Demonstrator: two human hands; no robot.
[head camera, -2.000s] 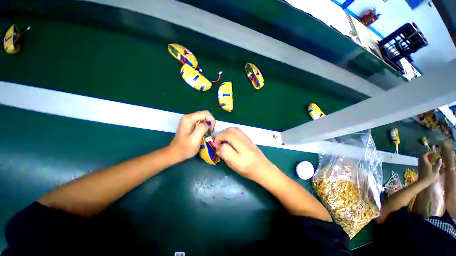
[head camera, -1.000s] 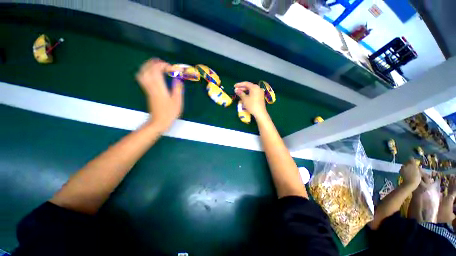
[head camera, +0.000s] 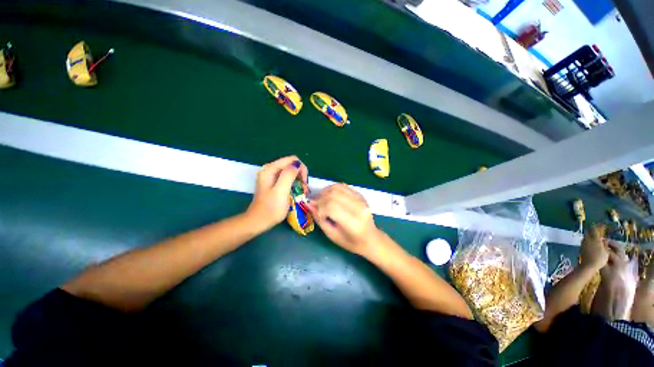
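Note:
An open yellow toy car shell (head camera: 300, 217) is held over the bench just in front of the white rail, its hollow side with blue, red and green insides facing me. My left hand (head camera: 276, 192) grips its upper end between thumb and fingers. My right hand (head camera: 343, 215) is at its right side, fingertips pinched at the red and white bits by the opening. What exactly the right fingertips hold is too small to tell.
The green conveyor (head camera: 179, 107) beyond the white rail (head camera: 129, 150) carries several yellow shells. A white round cap (head camera: 438, 251) and a plastic bag of gold-coloured parts (head camera: 495, 287) stand right. A grey post (head camera: 531, 154) slants across. A neighbour's hands (head camera: 606, 265) work far right.
Both hands have come back from over the belt to the near side of the rail, now with an open shell between them. The shells on the belt have shifted right.

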